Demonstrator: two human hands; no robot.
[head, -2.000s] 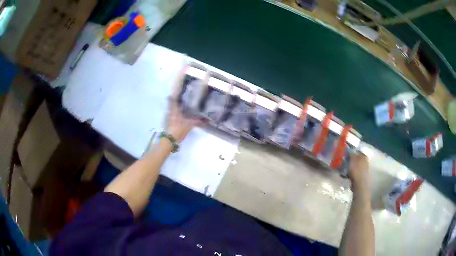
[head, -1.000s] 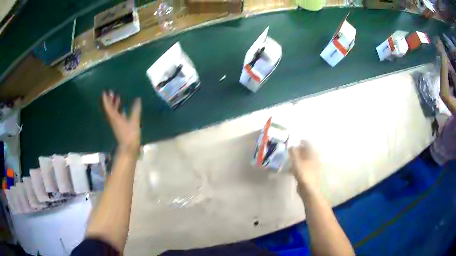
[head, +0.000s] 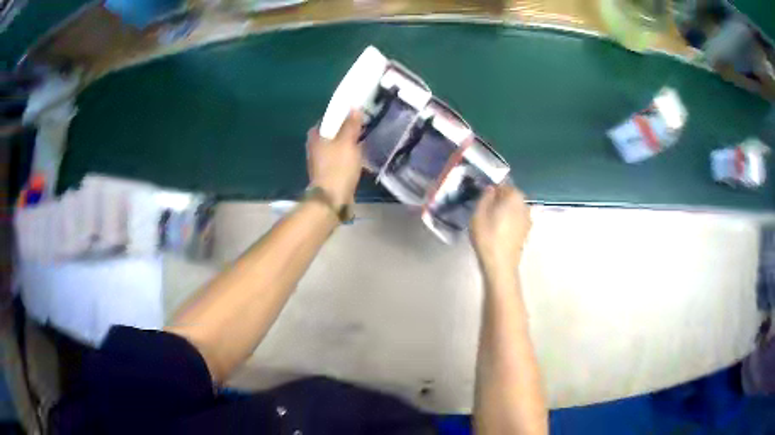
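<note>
Three open retail boxes [head: 422, 153] are pressed side by side in a slanting row over the near part of the green conveyor. White flaps stand out and dark cables show inside. My left hand [head: 338, 161] grips the left end of the row, by the box with a large white flap. My right hand [head: 500, 217] grips the right end. Both hands are slightly blurred. A blurred row of open boxes [head: 93, 217] stands on the bench at the left.
Two more open boxes [head: 650, 129] lie on the green conveyor [head: 255, 110] at the right. The long pale bench [head: 612, 289] runs in front of me. A yellow-green round thing [head: 627, 21] is beyond the conveyor. Part of a person shows at the right edge.
My left hand has moved right and closed on the boxes. My right hand has brought the bench box up against the two from the conveyor. The farther conveyor boxes sit differently in view.
</note>
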